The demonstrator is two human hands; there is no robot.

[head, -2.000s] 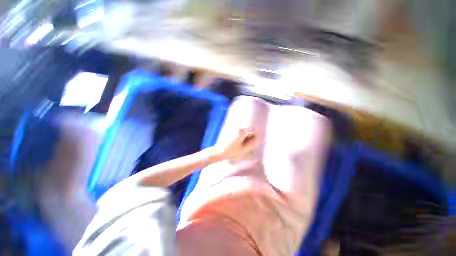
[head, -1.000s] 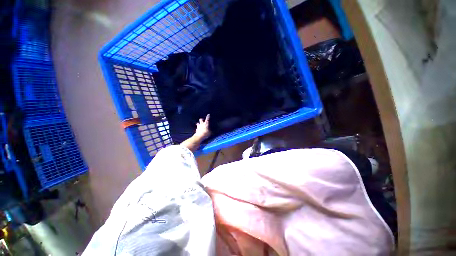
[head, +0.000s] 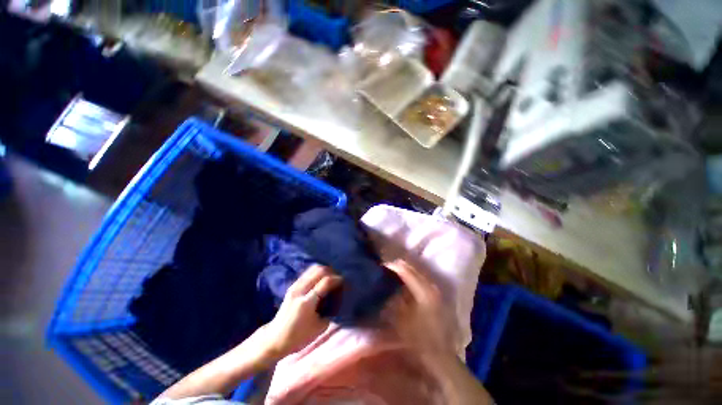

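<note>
A dark navy cloth hat [head: 348, 261] is bunched up over my lap, beside the rim of the left crate. My left hand [head: 305, 304] grips its near left side with bent fingers. My right hand [head: 416, 297] is on its right side, blurred, with the fingertips at the cloth's edge. A pale pink lap cloth [head: 431, 241] lies under the hat and hands. The left blue crate [head: 194, 130] holds a heap of dark cloth [head: 214, 253].
The button-sewing machine [head: 570, 134] stands on the pale table [head: 364, 154]; its silver work plate [head: 473, 213] juts past the edge near my knees. A button tray [head: 431, 115] and clear plastic bag [head: 249, 35] lie left of it. Another blue crate [head: 570, 324] is at my right.
The view has swung from the left crate back to the lap and table. My left hand has come out of the crate and now holds a dark hat. My right hand has come into view.
</note>
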